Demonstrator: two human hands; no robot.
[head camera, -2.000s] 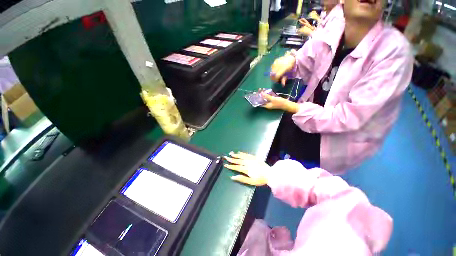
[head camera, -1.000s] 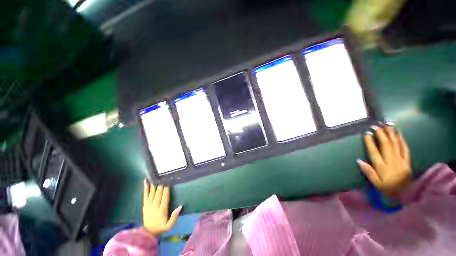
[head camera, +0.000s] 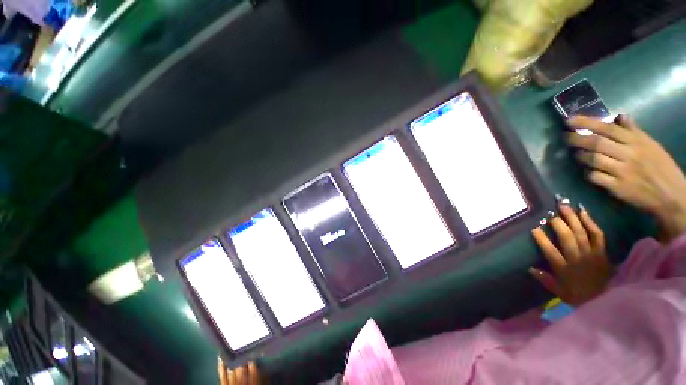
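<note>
A black tray (head camera: 400, 284) lies tilted across the green bench with five phones side by side. The middle phone (head camera: 335, 237) has a dark screen with small white text. The other phones, such as the rightmost one (head camera: 470, 165), show white screens with a blue strip on top. My right hand (head camera: 573, 252) rests at the tray's near right corner, fingers spread, holding nothing. Only the fingers of my left hand (head camera: 237, 374) show at the tray's near left corner; the rest is cut off by the bottom edge.
Another person's hand (head camera: 632, 162) touches a loose phone (head camera: 583, 99) on the bench at right. A wide dark slab (head camera: 248, 143) lies behind the tray. A yellow-wrapped post (head camera: 515, 37) stands at the back. A white strip (head camera: 120, 282) and black trays (head camera: 64, 338) are at left.
The view has turned and shifted, so tray and hands sit lower. Another person's hand and a loose phone have come into view at right. The middle phone's white text looks larger.
</note>
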